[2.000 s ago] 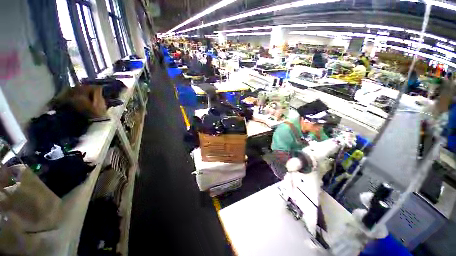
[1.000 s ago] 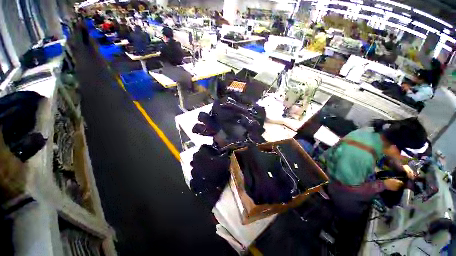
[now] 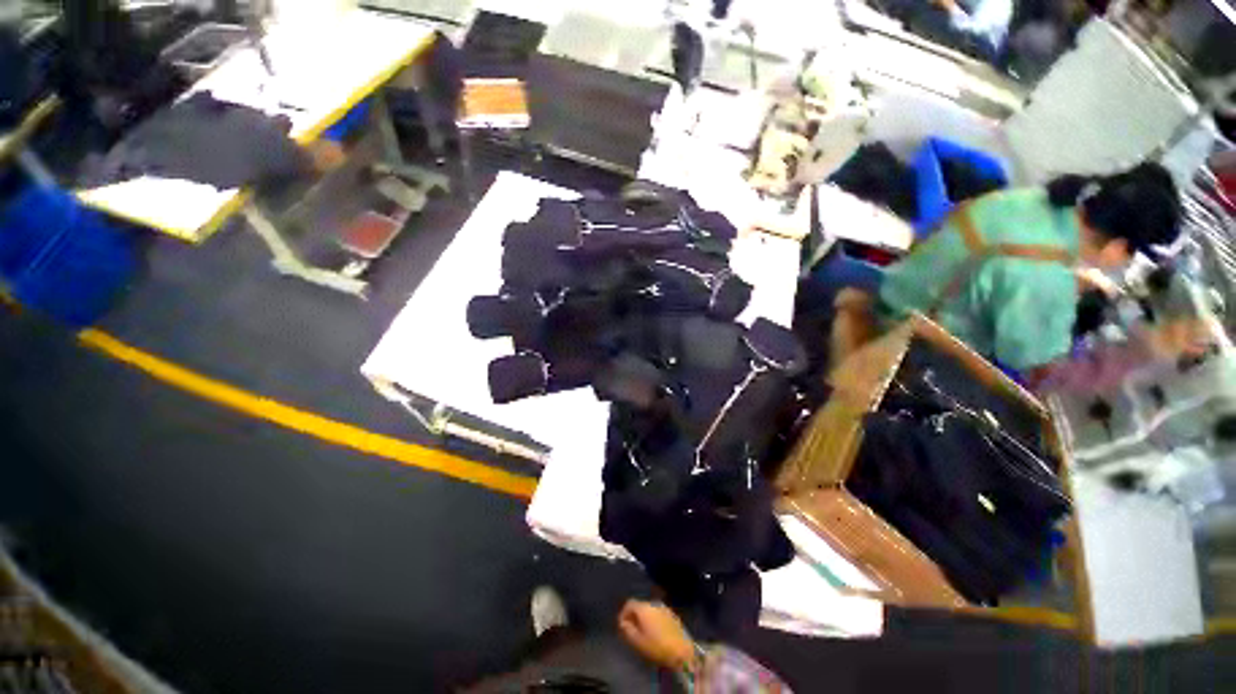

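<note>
A soft heap of black sewn pieces (image 3: 651, 312) with silvery zips or trim lies on a white table (image 3: 461, 305) and hangs over its near edge. More black pieces (image 3: 949, 475) fill an open brown carton (image 3: 868, 536) to its right. My right hand (image 3: 657, 633), in a patterned sleeve, shows at the bottom edge, below the heap and apart from it. Its fingers look curled, but blur hides whether they hold anything. My left hand is out of the picture.
A person in a green top (image 3: 1017, 271) works at a machine on the right. Blue crate (image 3: 61, 251) stands at far left. Yellow floor line (image 3: 298, 420) crosses dark floor. Stool (image 3: 492, 102) and yellow-edged table (image 3: 366, 82) stand behind. A pale shoe (image 3: 546, 610) shows below.
The view has swung down and closer to the black heap and carton, which look larger. The window-side shelving has mostly left the picture. My right hand has come into view.
</note>
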